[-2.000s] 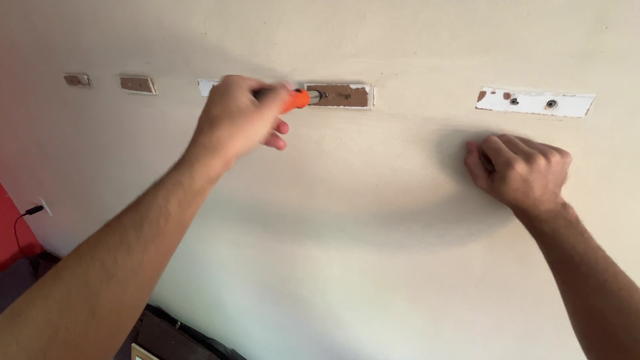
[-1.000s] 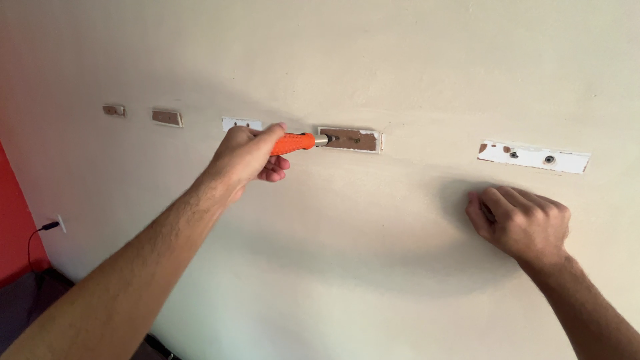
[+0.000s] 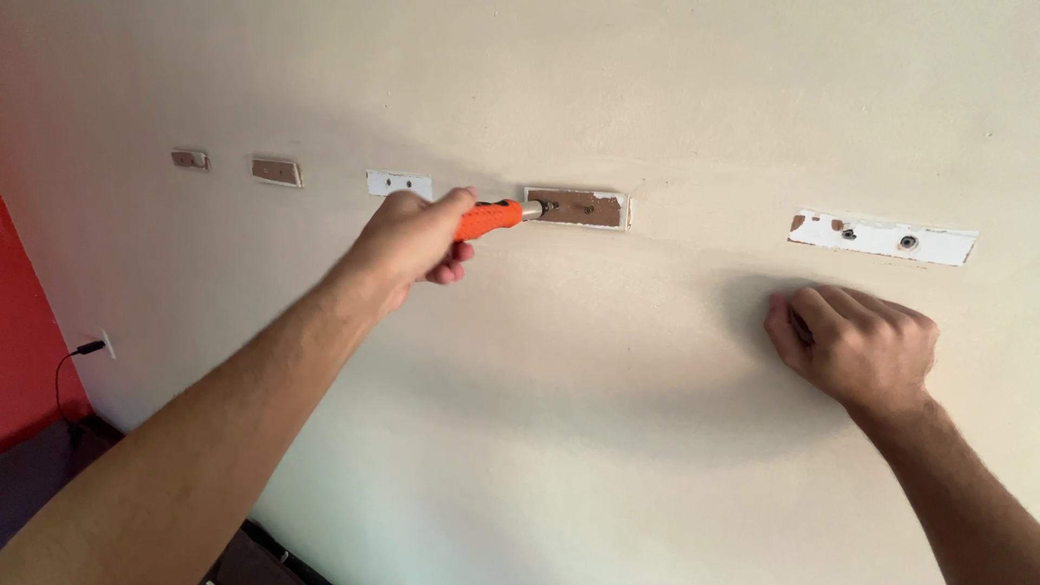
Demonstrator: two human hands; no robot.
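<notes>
My left hand [image 3: 422, 240] grips the orange handle of a screwdriver [image 3: 491, 218]. Its metal shaft reaches right, and the tip meets a screw at the left part of a brown patch [image 3: 573, 208] with a chipped white border on the beige wall. A second screw [image 3: 589, 210] sticks out of the same patch. My right hand [image 3: 857, 345] is curled into a loose fist against or close to the wall, below a white patch [image 3: 886, 238] with two dark-rimmed holes. Whether something small is inside that fist cannot be seen.
Farther left along the wall are a white patch with two holes [image 3: 398, 183] and two small brown patches [image 3: 276, 171] [image 3: 190, 160]. A black plug with a cord [image 3: 91, 348] sits in a wall outlet at the lower left, near a red wall [image 3: 24, 341]. Dark objects lie along the bottom edge.
The screwdriver stays in my left hand at the brown patch, while that hand has shifted and turned slightly around the handle. My right fist keeps its curled pose. The view has tilted and shifted.
</notes>
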